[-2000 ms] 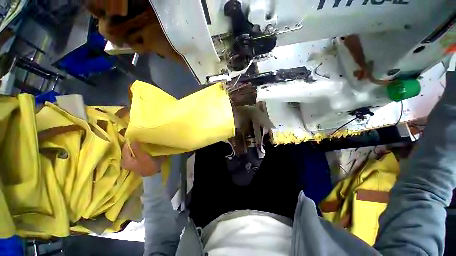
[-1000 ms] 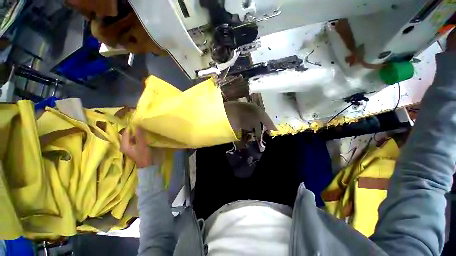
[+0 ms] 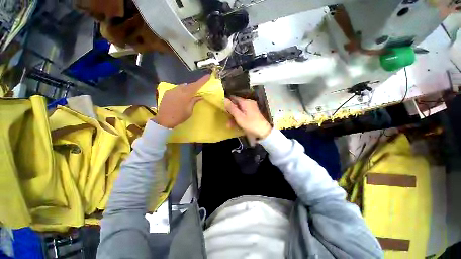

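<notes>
The yellow bag piece [image 3: 204, 123] hangs at the end of the sewing machine's arm, its upper edge close below the presser foot [image 3: 210, 63]. My left hand [image 3: 177, 103] lies on the piece's upper left part, fingers stretched toward the needle area. My right hand [image 3: 248, 117] grips the piece's right edge, with thumb and fingers at the rim. The needle point itself is too small and blurred to tell. Brown material [image 3: 236, 81] shows beside the piece, on the machine arm.
A large heap of yellow bags [image 3: 76, 162] is at the left. A yellow bag with brown bands [image 3: 392, 207] lies lower right. The white machine head [image 3: 283, 15] fills the top. A green spool or knob [image 3: 397, 59] is on the table, whose edge [image 3: 323, 120] is ragged yellow. Brown pieces [image 3: 126, 28] lie beyond.
My right hand has come in from the far right to the piece's right edge. My left hand has moved up and right onto the piece. The banded yellow bag at lower right lies flatter.
</notes>
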